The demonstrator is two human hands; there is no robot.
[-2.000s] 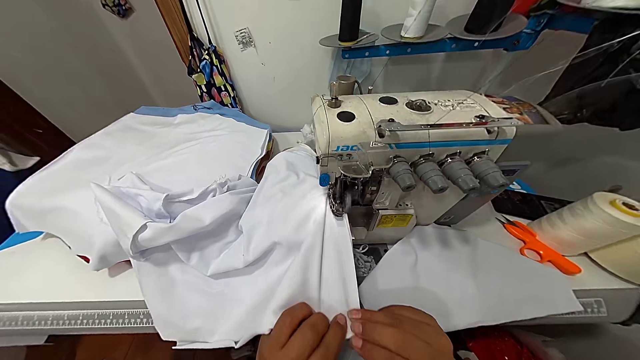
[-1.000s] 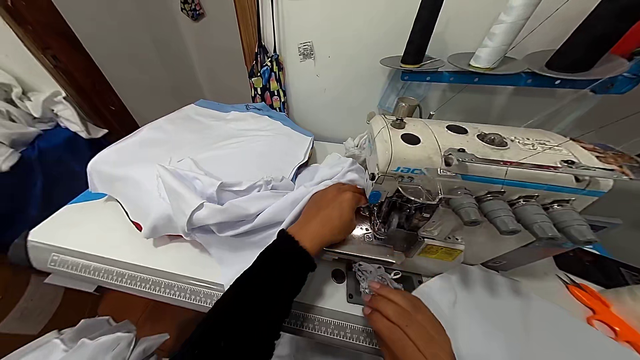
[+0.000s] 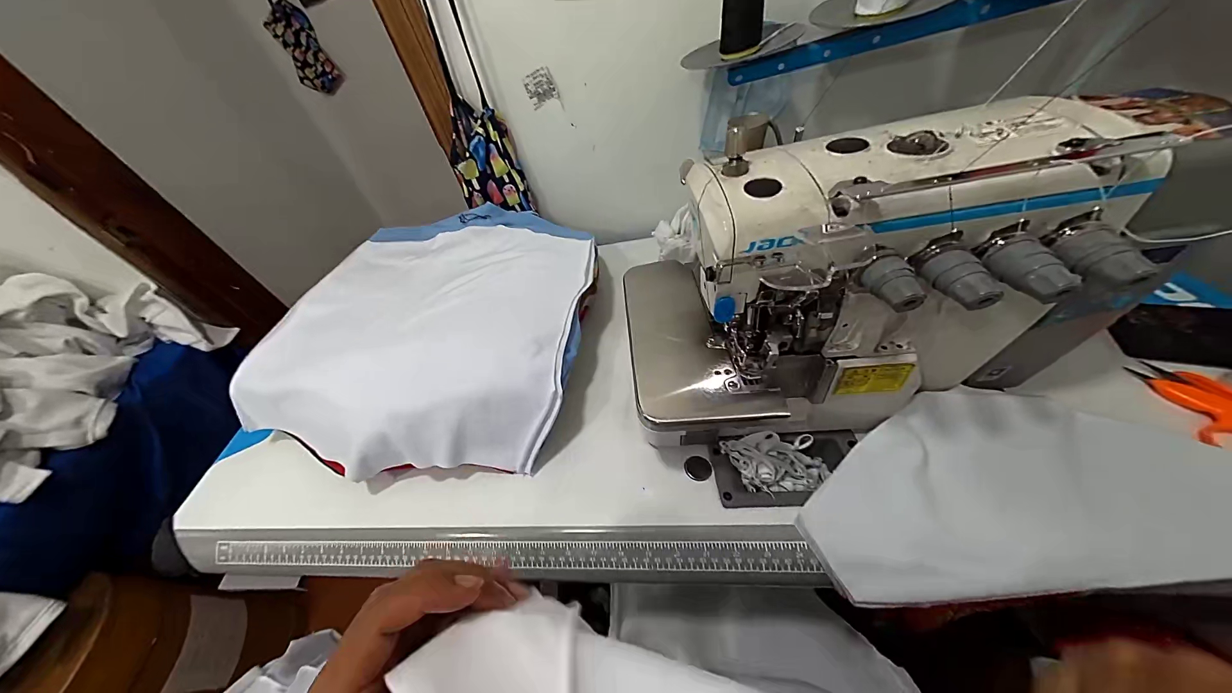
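Observation:
My left hand (image 3: 414,616) is at the bottom, in front of the table's ruler edge, with its fingers on a piece of white fabric (image 3: 539,647) held below the tabletop. At the bottom right corner, my right hand (image 3: 1131,666) is blurred and partly cut off; its fingers cannot be made out. Beyond them stands a Jack overlock sewing machine (image 3: 934,221), its metal cloth plate (image 3: 674,346) bare. Left of the machine lies a stack of white fabric pieces (image 3: 433,337) with blue and red edges. A white cut piece (image 3: 1020,491) overhangs the table's front edge at right.
Thread trimmings (image 3: 775,464) lie below the presser foot area. Orange thread snips (image 3: 1193,393) rest at far right. Thread spools (image 3: 741,29) stand on a rack above. White cloth (image 3: 67,356) is heaped over blue fabric (image 3: 144,452) at left. The table edge (image 3: 520,555) carries a ruler.
The crumpled white fabric has come off the stack and the machine, down below the table edge. My left hand has moved from beside the needle area to the front; my right hand has moved right.

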